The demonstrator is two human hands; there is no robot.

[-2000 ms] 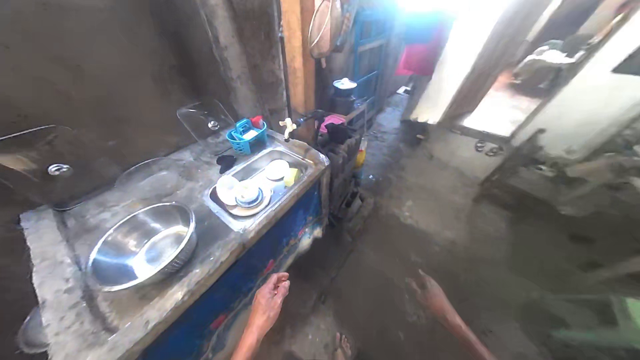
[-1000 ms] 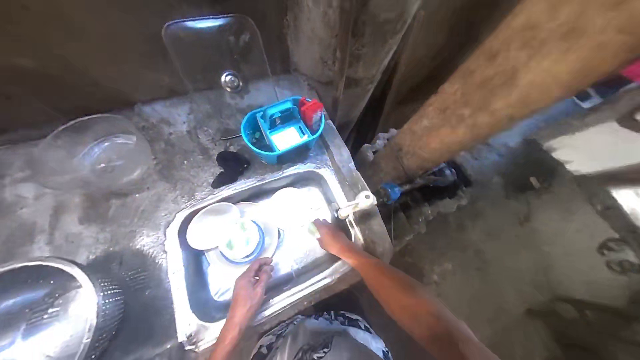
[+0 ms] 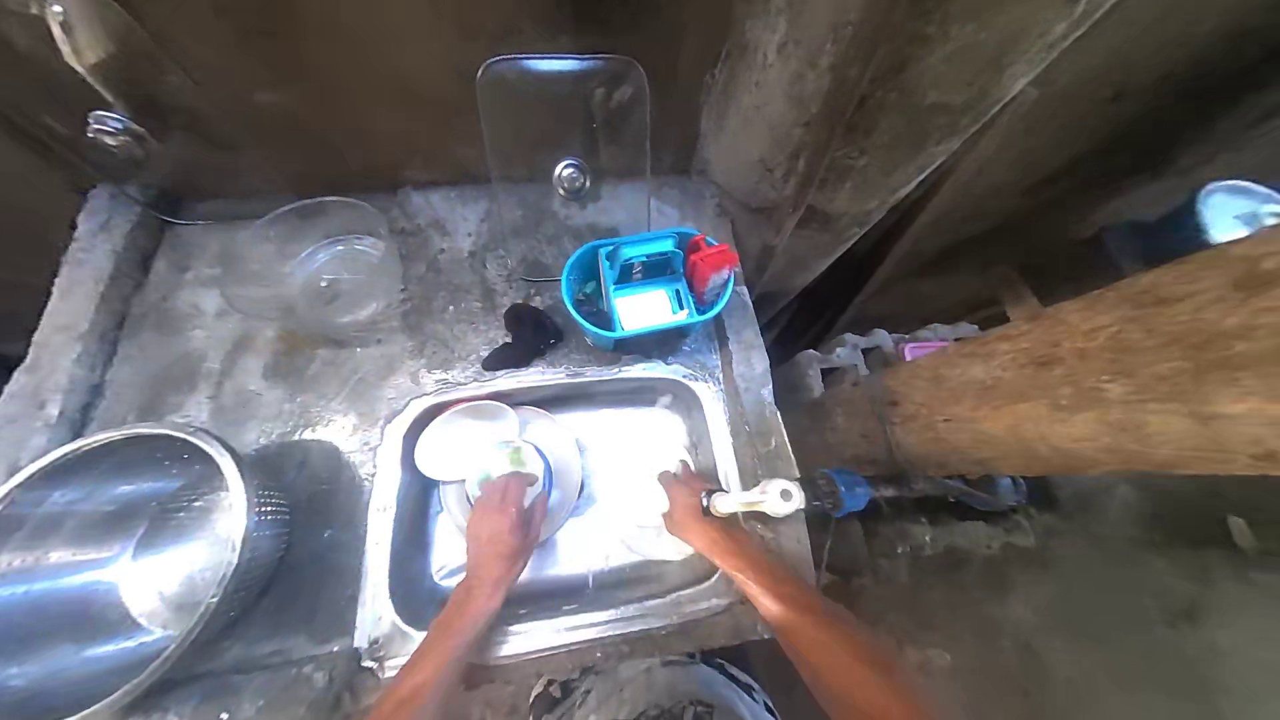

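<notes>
My left hand (image 3: 505,525) reaches into the metal sink (image 3: 545,632), its fingers at a small bowl (image 3: 515,458) with something green inside; whether they grip it cannot be told. Under and beside that bowl are a plate (image 3: 562,465) and a white bowl (image 3: 465,438). My right hand (image 3: 690,510) is at the sink's right side, close to the tap (image 3: 760,499). Glare washes out what lies under its fingertips. A blue plastic caddy (image 3: 590,325) holding a red item (image 3: 712,268) stands behind the sink.
A large metal basin (image 3: 235,480) sits left of the sink. Behind are a clear bowl (image 3: 330,270), a black cloth-like item (image 3: 525,335) and a glass lid (image 3: 565,120) against the wall. A wooden post (image 3: 1090,370) slants at right, beyond the tap's blue fitting (image 3: 850,492).
Two seconds ago both hands were outside the sink; now both are in it. Since one second ago, my left hand has moved onto the small bowl. The view has moved much closer to the sink.
</notes>
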